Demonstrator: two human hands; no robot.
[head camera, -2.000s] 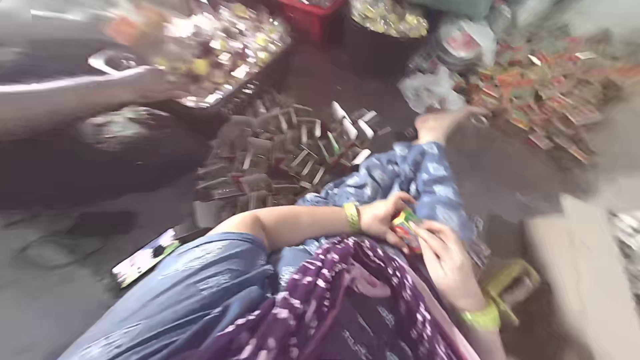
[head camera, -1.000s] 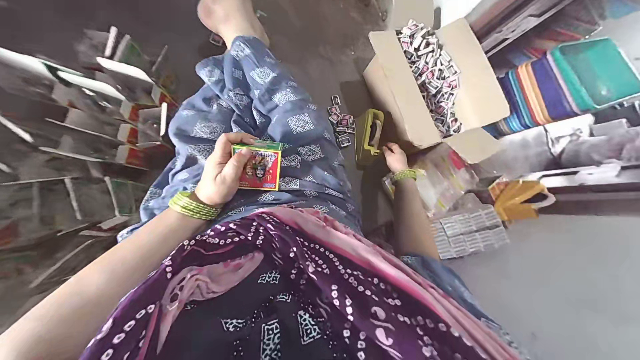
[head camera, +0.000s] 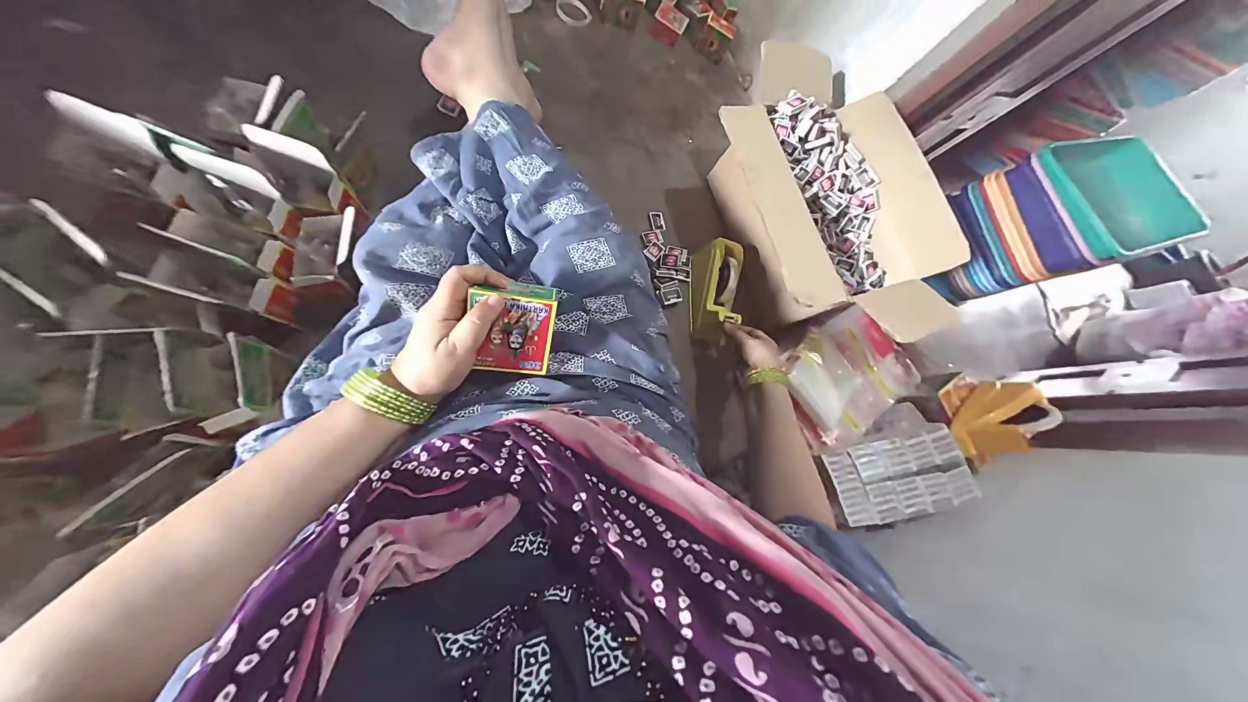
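A small red and green printed cardboard box (head camera: 522, 336) lies over my lap, and my left hand (head camera: 453, 331) grips its left side, thumb on the printed face. To the right, my right hand (head camera: 756, 349) reaches down to a yellow tape dispenser (head camera: 717, 292) on the floor, its fingertips at the dispenser's lower end; whether they close on it cannot be told. Small dark-and-white matchbox-like pieces (head camera: 666, 258) lie on the floor just left of the dispenser.
An open carton (head camera: 770, 214) full of small boxes stands beyond the dispenser. Stacked colored trays (head camera: 1121, 200), plastic packets (head camera: 843, 375) and wrapped packs (head camera: 902, 478) are at right. Many open printed boxes (head camera: 234, 205) stand at left. More boxes (head camera: 673, 19) lie at the top.
Two seconds ago both hands were together at the small box; now the right hand is away at the tape dispenser while the left keeps the box. The view has swung strongly to the right.
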